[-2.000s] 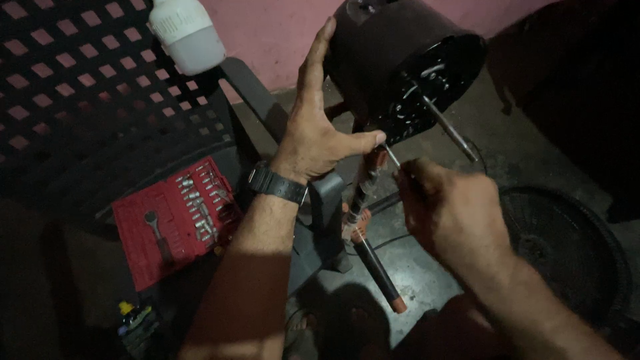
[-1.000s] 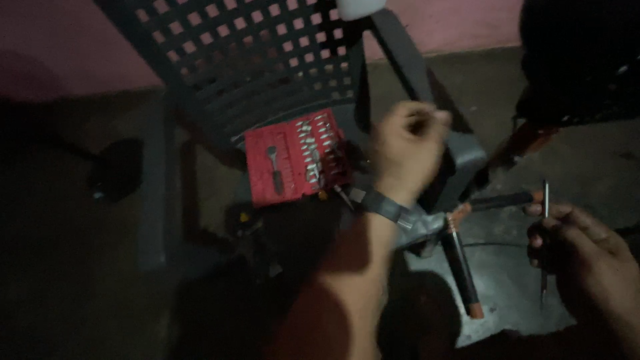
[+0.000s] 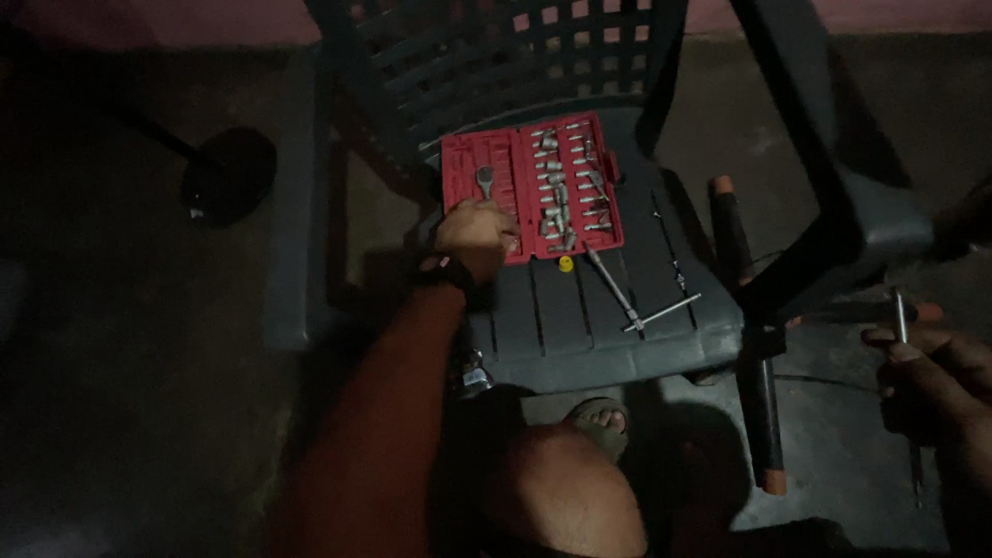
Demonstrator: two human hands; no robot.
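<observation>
My left hand (image 3: 474, 232) lies over the lower left part of an open red socket-set case (image 3: 528, 194), at the handle end of a ratchet wrench (image 3: 485, 180); its fingers are partly hidden, so a grip cannot be told. Metal sockets and bits (image 3: 554, 194) fill the case's right half. The case rests on the seat of a dark plastic armchair (image 3: 558, 310). A T-handle wrench (image 3: 616, 287) and a small yellow cap (image 3: 566, 264) lie on the seat before it. At the right edge my right hand (image 3: 930, 372) holds a thin metal rod-like tool (image 3: 899, 314) upright.
Beside the chair's right side stand dark legs with orange ends (image 3: 763, 434) on the floor. A round black base (image 3: 230, 178) is on the floor at the left. The chair's armrests (image 3: 891, 225) rise on both sides. My sandalled foot (image 3: 608, 422) is below the seat.
My left hand has moved from the air near the armrest to the red case. My right hand still holds the thin tool, away from the dark drum-shaped housing seen earlier. The view has swung left.
</observation>
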